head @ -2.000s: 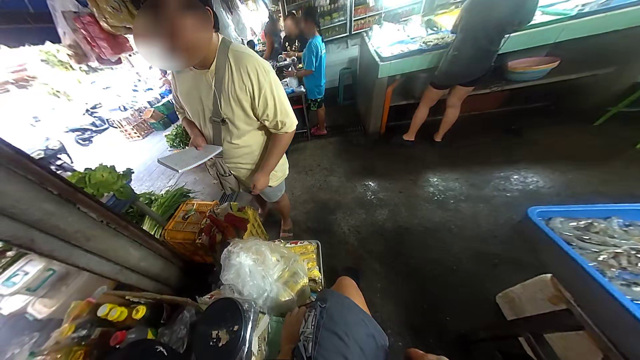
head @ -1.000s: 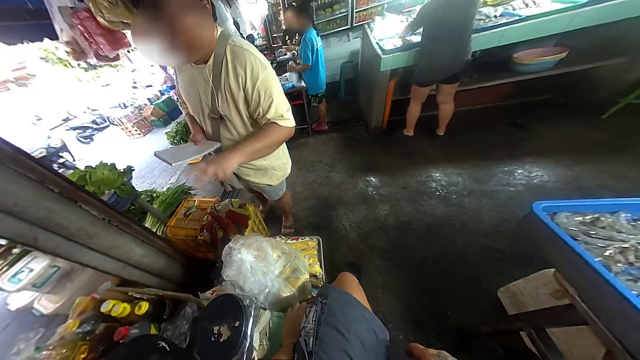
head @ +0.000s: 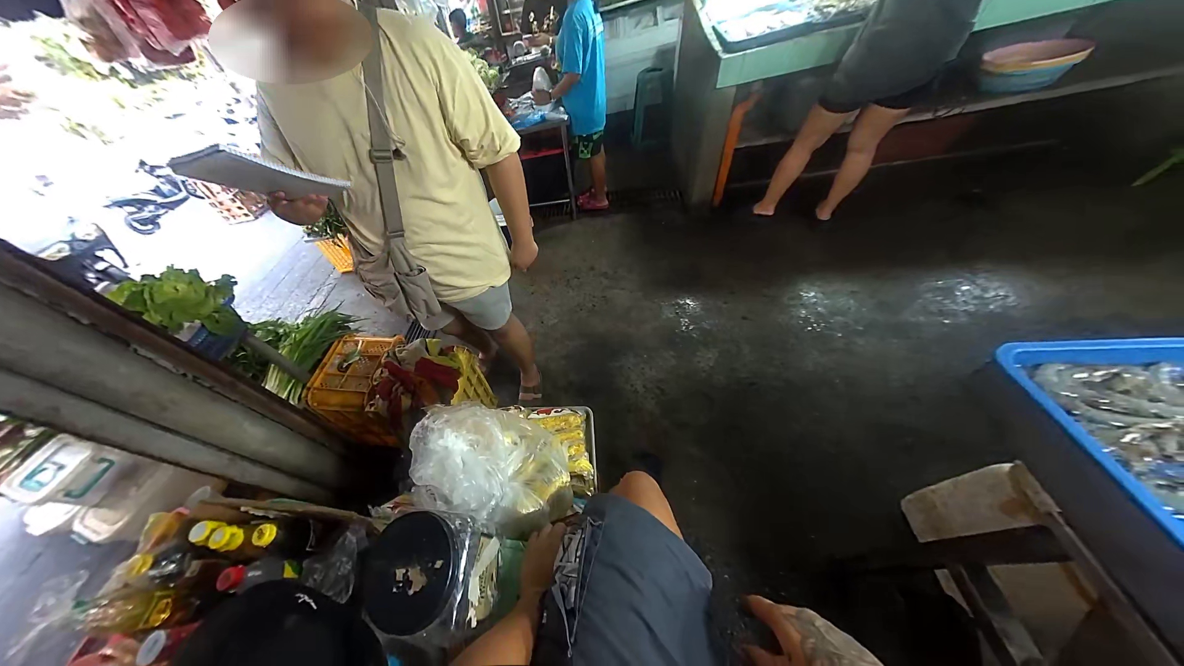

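Note:
My left hand lies beside my thigh in dark grey shorts, at the edge of the goods; its fingers are partly hidden, so its grip does not show. Just ahead of it sits a clear plastic bag beside yellow packets on a metal tray. A black-lidded container stands to its left. At the bottom edge, right of my leg, is my right hand, only partly in view; whether it holds anything does not show.
A person with a notebook stands ahead on the left, near an orange crate. Bottles with yellow caps stand at lower left. On the right are a blue tray of shrimp and a wooden stand. Another person is at a counter.
The person with the notebook has stepped nearer the street side, turned, and lowered the free arm, which reached toward the notebook a second ago. My hands stay low beside my legs.

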